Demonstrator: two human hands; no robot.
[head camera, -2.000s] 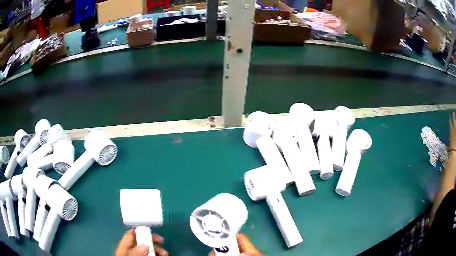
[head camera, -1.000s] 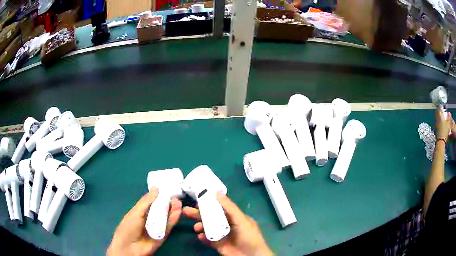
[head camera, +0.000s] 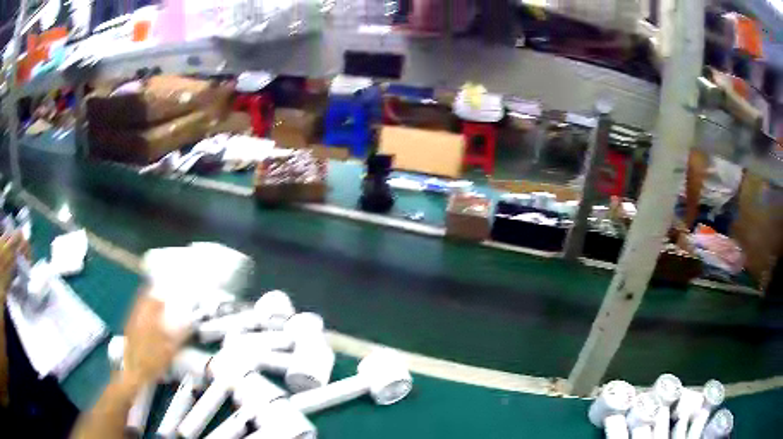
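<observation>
My left hand (head camera: 153, 343) is at the lower left, blurred, with the forearm rising from the bottom edge. It grips a white handheld fan (head camera: 199, 267), whose blurred head shows above the fingers; I cannot tell if it holds more than one. The hand is over the left edge of a loose group of white fans (head camera: 296, 360) lying on the green bench. Several have their handles towards me. One fan (head camera: 388, 377) lies at the group's right end, grille outward. My right hand is not in view.
A coworker's hand (head camera: 10, 257) is at the far left beside a pale flat sheet (head camera: 56, 321). Another fan group (head camera: 661, 403) is cut off at the lower right. A metal post (head camera: 640, 231) rises from the pale rail (head camera: 455, 370). Cartons and stools stand beyond the belt.
The view has swung left and up. My left hand has moved with a fan to the left group. My right hand and its fan have left the picture.
</observation>
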